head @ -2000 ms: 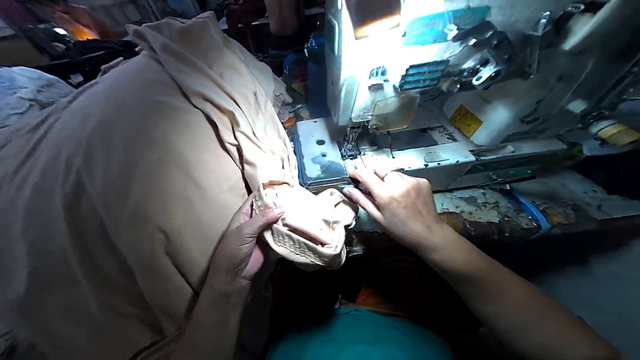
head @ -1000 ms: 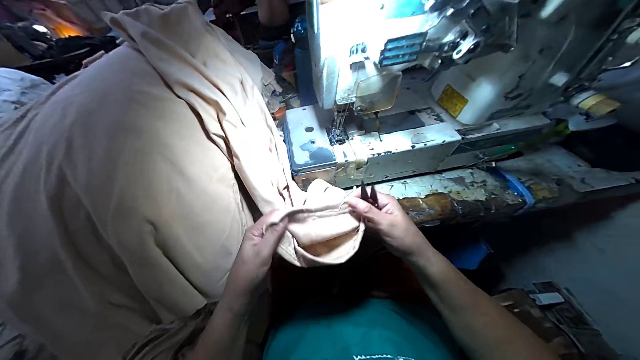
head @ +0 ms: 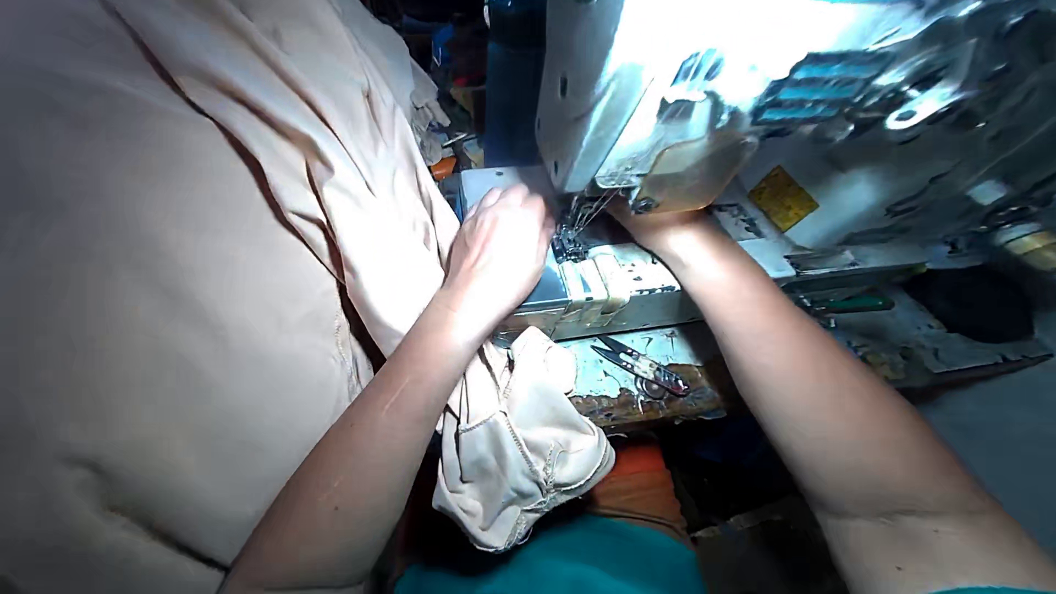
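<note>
An industrial sewing machine (head: 577,107) stands in front of me, its needles and presser foot (head: 569,239) over the flat bed (head: 536,293). My left hand (head: 503,239) is on the bed just left of the needles, its fingers bent and partly hidden from view. My right hand (head: 648,219) reaches behind the needle area under a clear guard (head: 697,169); its fingers are hidden. Beige fabric (head: 165,289) fills the left side. A sewn end of beige cloth (head: 528,454) hangs below my left wrist. Thread snips (head: 639,363) lie on the worn table edge.
The worn table edge (head: 693,379) runs below the machine bed. A green-handled tool (head: 854,304) and a dark round object (head: 973,301) lie to the right. Scraps of cloth (head: 427,115) are behind the large beige pile.
Both hands have left the beige cloth end and moved up to the machine's needle area. The snips, in my right hand a second ago, now lie on the table edge. The view is closer in.
</note>
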